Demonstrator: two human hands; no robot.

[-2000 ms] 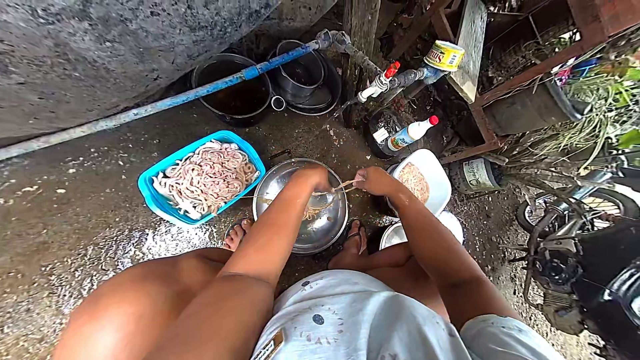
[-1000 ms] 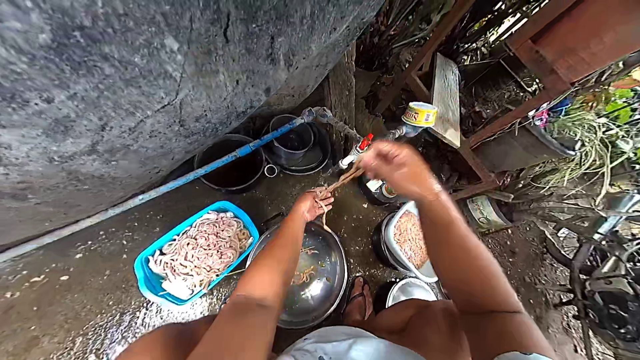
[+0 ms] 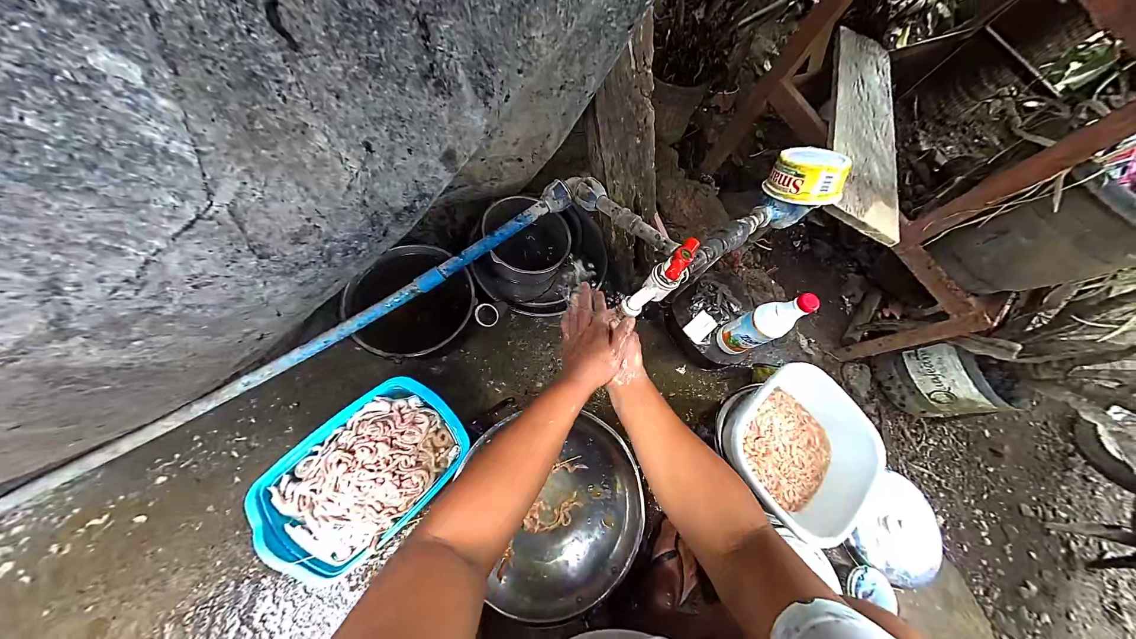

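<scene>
Under the spout of a white faucet (image 3: 655,286) with a red handle, my left hand (image 3: 589,342) and my right hand (image 3: 628,357) press against each other, wet, with no object visible in them. Below them a round metal basin (image 3: 577,532) holds a few thin pale strands. To the left, a blue plastic tub (image 3: 259,510) contains a pile of pale, coiled intestines (image 3: 364,470). On the right, a white plastic tub (image 3: 848,435) bears small pinkish pieces (image 3: 788,448), apparently cut. My forearms cover part of the metal basin.
A blue pipe (image 3: 435,275) runs along the rock wall (image 3: 222,133). Dark pots (image 3: 408,306) stand beneath it. Right of the faucet are a white bottle (image 3: 768,325) with a red cap and a yellow can (image 3: 806,176) on the pipe end. A metal lid (image 3: 898,531) lies at lower right.
Both hands have come together under the faucet. The long pale strand stretched between them in the earlier frames is no longer in them.
</scene>
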